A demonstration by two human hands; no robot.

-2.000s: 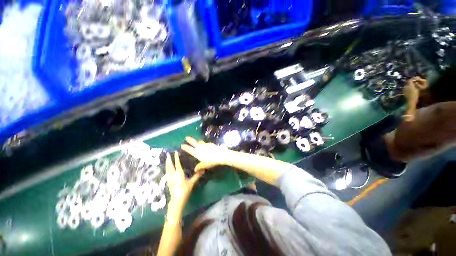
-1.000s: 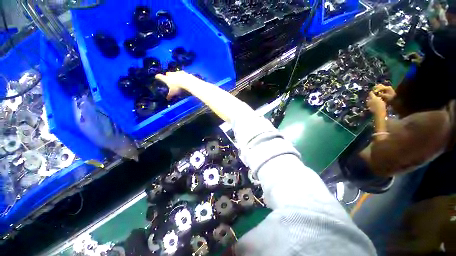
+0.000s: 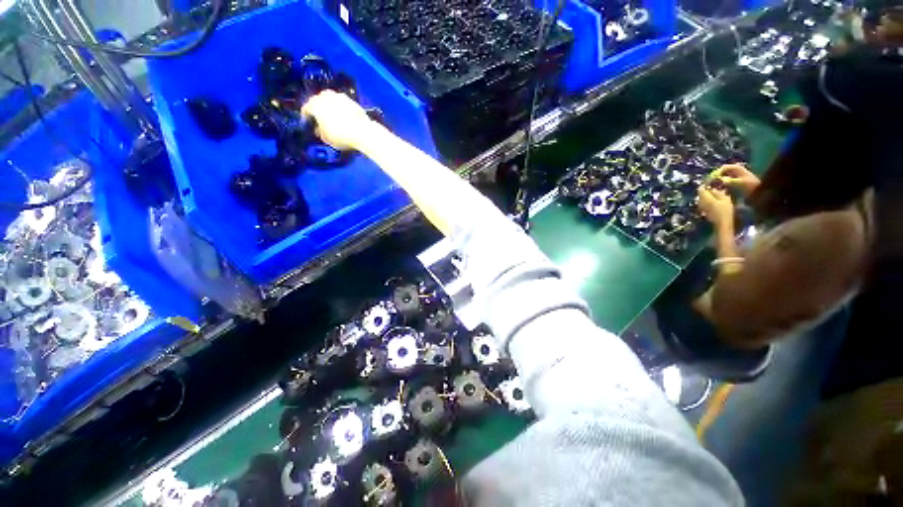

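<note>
My right hand [image 3: 338, 119] reaches from the right into the blue bin [image 3: 342, 213] and is at the black housings [image 3: 280, 203] in its middle. Its fingers are bent down at the dark pieces; whether they grip one cannot be told. Several loose black housings lie around it in the bin. My left hand is not in view. Below the bin, joined units [image 3: 402, 351] with white or grey notched faces and thin wires lie in a dark heap on the green bench [image 3: 495, 428].
A blue bin of wired rings [image 3: 61, 287] is at the left. Black trays [image 3: 475, 74] stand right of the bin. A silver-white frame [image 3: 443, 259] lies by my forearm. At the right, a seated person's hands [image 3: 723, 198] are beside another heap of units [image 3: 658, 188].
My right hand has moved up and slightly deeper among the housings, and some housings have shifted. Two seconds ago both hands were over the bench; the left has since left the view.
</note>
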